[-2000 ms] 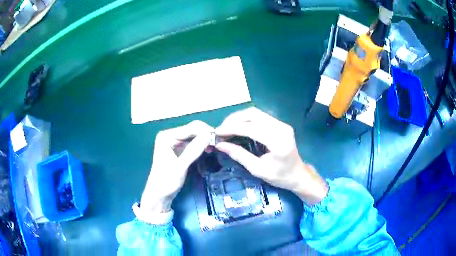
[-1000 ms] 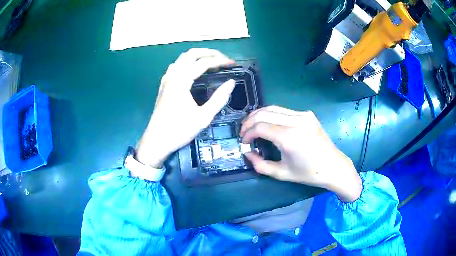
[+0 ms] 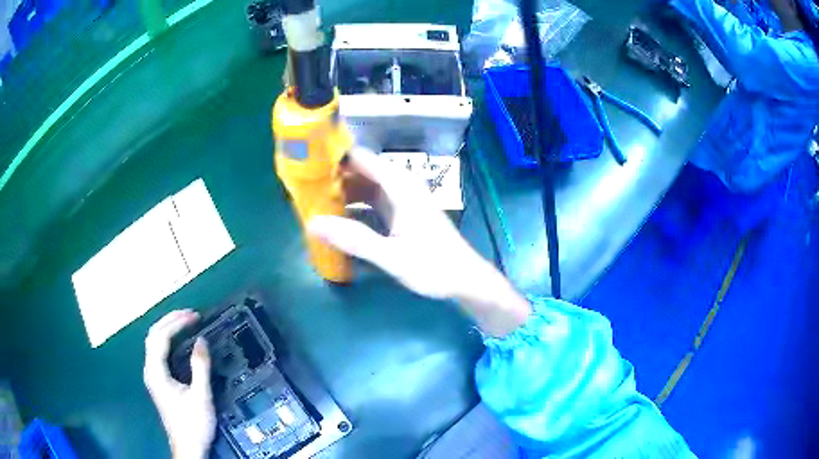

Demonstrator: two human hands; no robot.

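My right hand [image 3: 409, 229] is closed around the yellow-orange electric screwdriver [image 3: 310, 170], held upright in front of the white-grey feeder box; its bit is not visible. My left hand [image 3: 184, 385] is at the lower left, thumb and fingers on the left side of the black housing [image 3: 260, 399]. The housing lies in the flat fixture [image 3: 334, 423], which has a pale metal edge and a corner screw. Small pale parts show at the housing's near end. Its far end is partly covered by my fingers.
The feeder box [image 3: 404, 116] stands behind my right hand. A blue bin [image 3: 543, 116], blue-handled pliers [image 3: 620, 116] and a clear bag [image 3: 530, 31] are right of it. A black cable [image 3: 543, 179] hangs there. White paper [image 3: 153, 260] lies left. Another person's blue sleeve [image 3: 763, 63] is upper right.
The view has swung right. My right hand has left the housing and taken hold of the screwdriver, which is off the feeder box. My left hand has stayed at the housing.
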